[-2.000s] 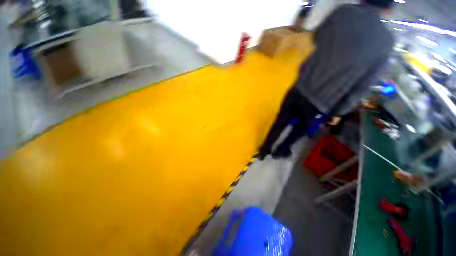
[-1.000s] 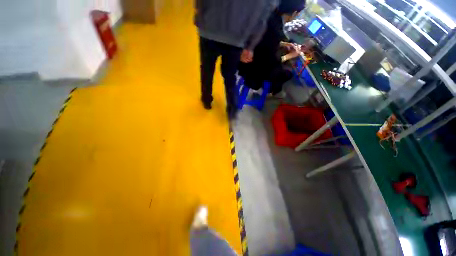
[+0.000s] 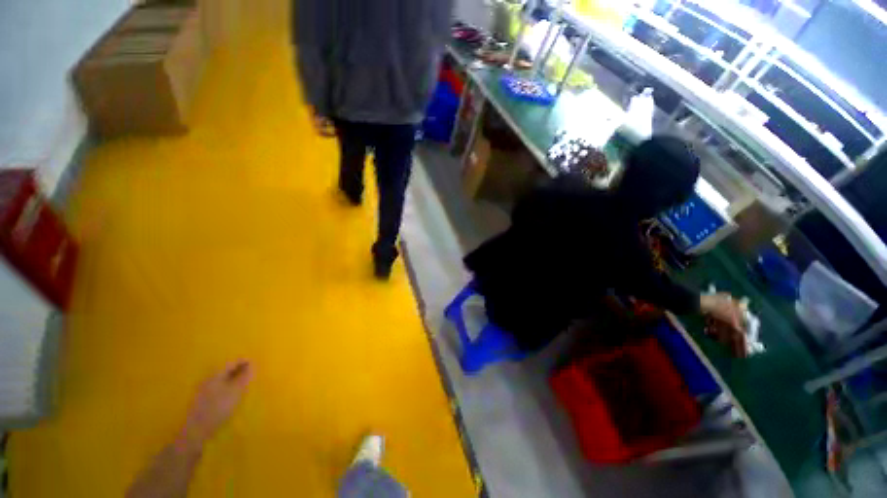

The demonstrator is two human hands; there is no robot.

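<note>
My left hand [image 3: 219,397] is low on the left above the yellow walkway [image 3: 233,272], with the bare forearm reaching up from the bottom edge. It is blurred; a small dark spot shows at its fingertips, and I cannot tell whether it holds anything. It touches nothing else visible. My right hand is not in view. One of my feet, in a light shoe [image 3: 370,450], shows at the bottom centre on the walkway.
A person in grey [image 3: 374,63] stands ahead on the walkway. A person in black [image 3: 574,263] sits on a blue stool [image 3: 477,336] at the green bench [image 3: 768,389], reaching to white-ended parts. Red crate [image 3: 632,399] below; cartons [image 3: 141,73] and red box [image 3: 34,238] left.
The view has moved forward along the walkway. The seated person and red crate are nearer, the red-and-black bunches have left the view, and my left hand has come into view.
</note>
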